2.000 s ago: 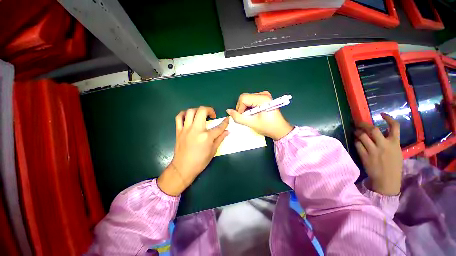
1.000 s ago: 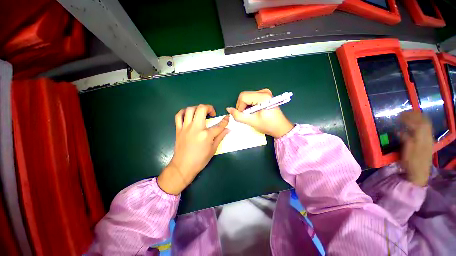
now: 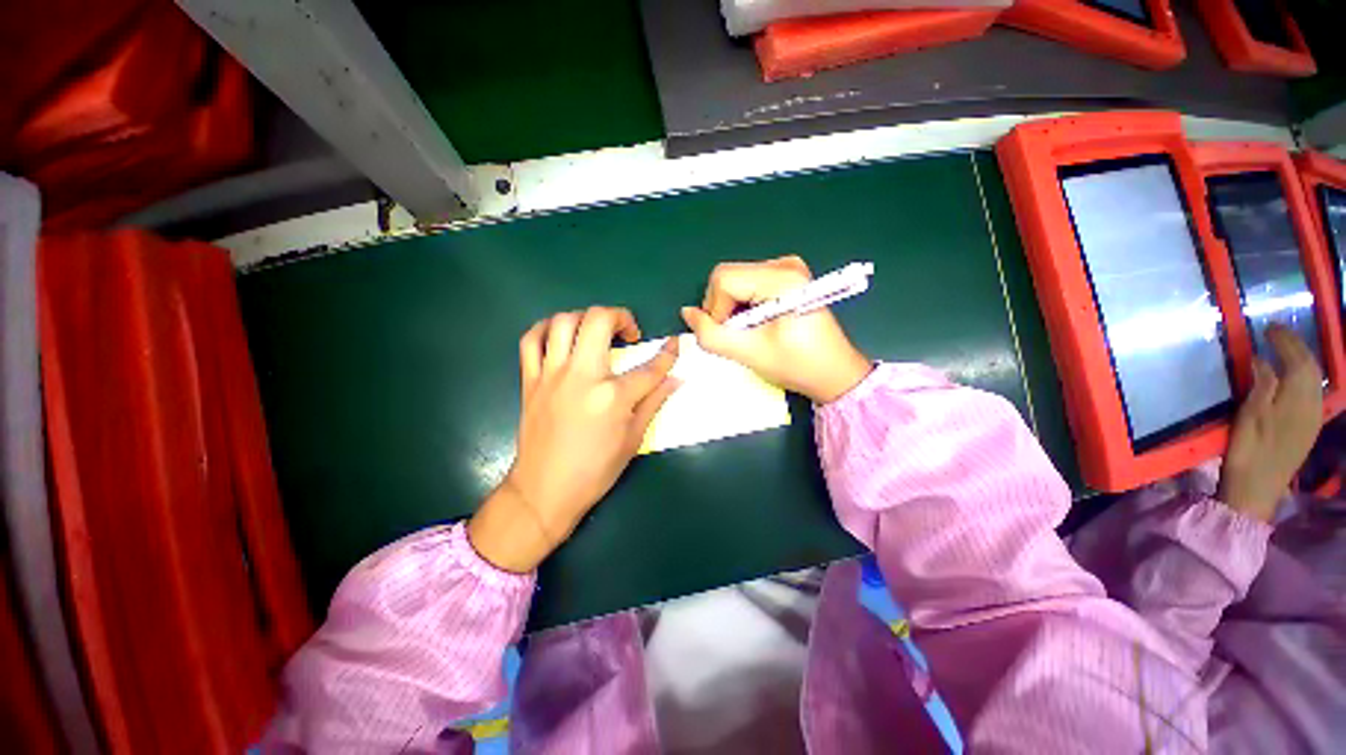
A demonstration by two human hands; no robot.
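A small pale slip of paper [image 3: 719,406] with a yellowish edge lies on the dark green bench top. My left hand [image 3: 573,421] rests on its left side, fingers and thumb pressing it down. My right hand [image 3: 778,328] grips a slim white pen [image 3: 809,298] above the slip's top edge. The pen slants up to the right. The pen tip and any writing are hidden by my fingers or too bright to tell.
Piled orange-red foam trays [image 3: 155,443] stand at left. Tablets in orange-red frames lie at right; the nearest tablet [image 3: 1154,295] shows a pale screen. Another person's hand [image 3: 1278,421] touches the one beyond. A metal post [image 3: 332,96] and a grey ledge [image 3: 886,103] with trays are behind.
My right hand and pen have shifted slightly right and up; my left hand stays. The nearest tablet's screen has turned from dark to pale, and the other person's hand has moved right.
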